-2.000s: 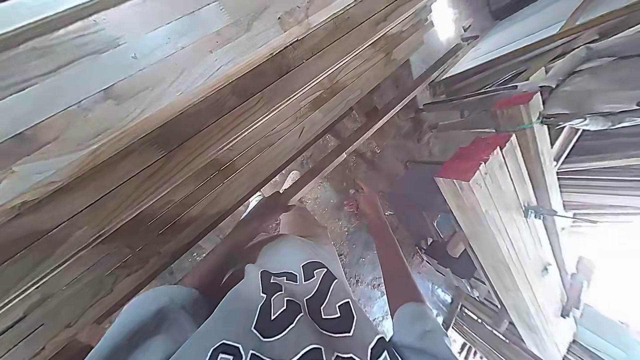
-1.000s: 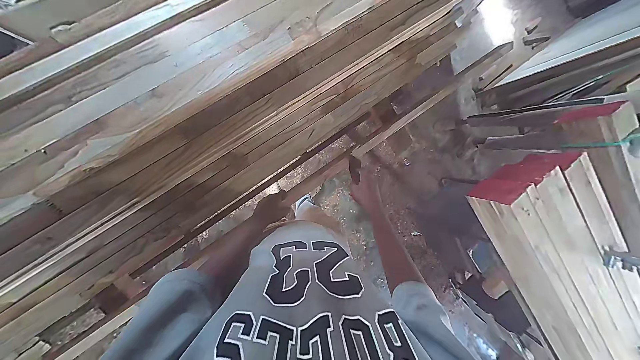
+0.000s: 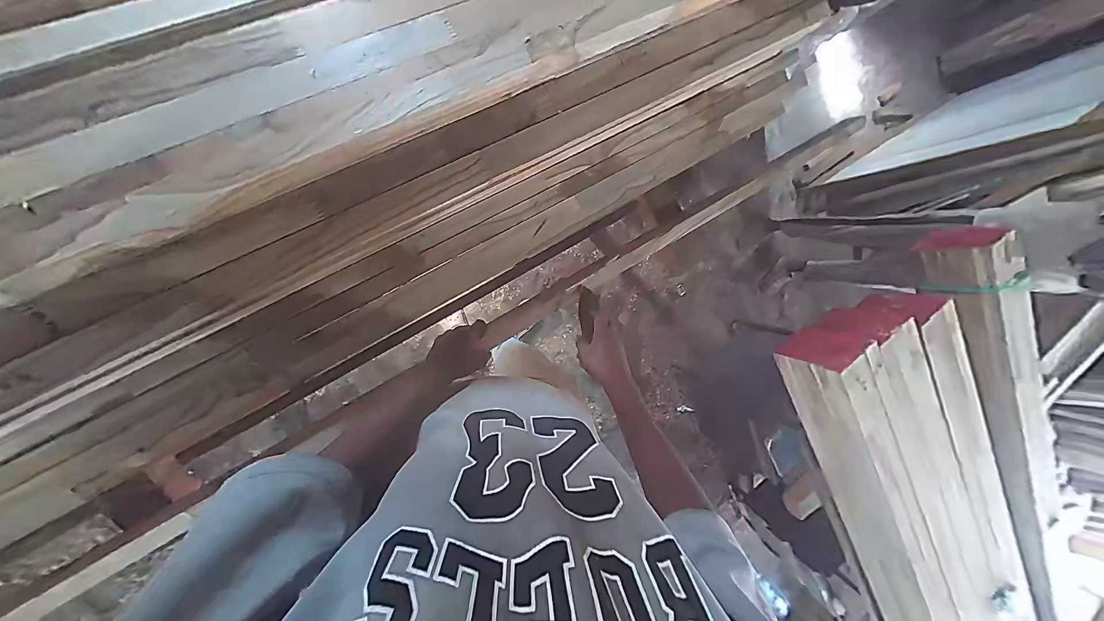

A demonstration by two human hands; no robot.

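A long narrow wooden strip (image 3: 642, 252) runs diagonally beside the stacked boards, in front of my body. My left hand (image 3: 459, 349) is closed around its nearer part, close to the edge of the stack. My right hand (image 3: 604, 347) is just below the strip and holds a small dark object (image 3: 587, 312) upright against or near it; its kind cannot be told. The large stack of long wooden boards (image 3: 414, 198) fills the upper left.
At the right stand bundled planks (image 3: 897, 414) with red-painted ends, and another red-ended bundle (image 3: 983, 285) with a green band. Debris lies on the ground (image 3: 681, 336) below the strip. A pale sheet-like surface (image 3: 975, 121) is at the upper right.
Two seconds ago my right hand was lower and farther from the strip; it has come up to the strip, and the dark object shows in it. My left hand stays on the strip.
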